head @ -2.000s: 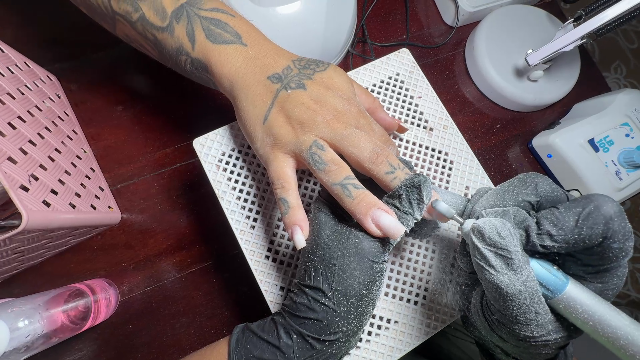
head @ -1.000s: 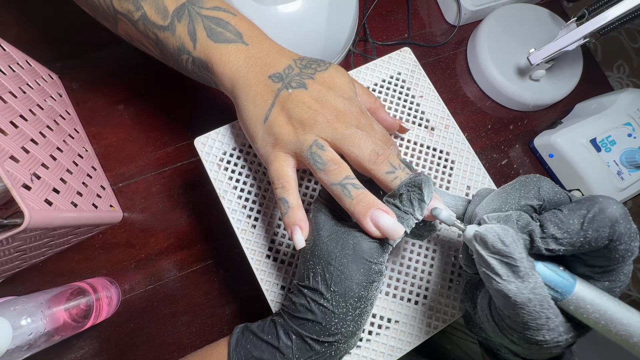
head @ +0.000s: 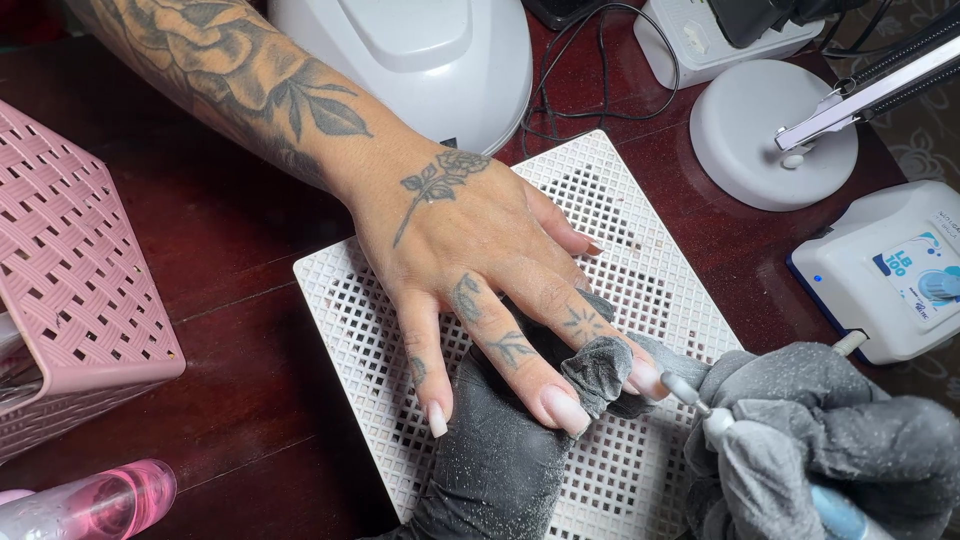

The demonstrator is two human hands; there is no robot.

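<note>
My left hand (head: 510, 442), in a dusty black glove, lies palm up on a white perforated grille (head: 622, 480) and grips a finger of another person's tattooed hand (head: 457, 225) near its tip. My right hand (head: 817, 435), gloved and coated in white dust, holds an electric nail drill handpiece (head: 844, 511). The drill's pale bit (head: 681, 389) is at the edge of the gripped finger's nail (head: 646, 377); whether it touches cannot be told. Two other long pale nails, on the ring and little fingers, point toward me.
A pink woven plastic basket (head: 112, 352) stands at left, above a bottle of pink liquid (head: 112, 499). Behind are a white rounded device (head: 420, 67), a black cable (head: 600, 112) and a white lamp base (head: 750, 142). A white drill control unit (head: 877, 262) sits at right.
The drill bit in my right hand has shifted slightly around the tip of the gripped finger. My left hand and the other person's hand have stayed in place.
</note>
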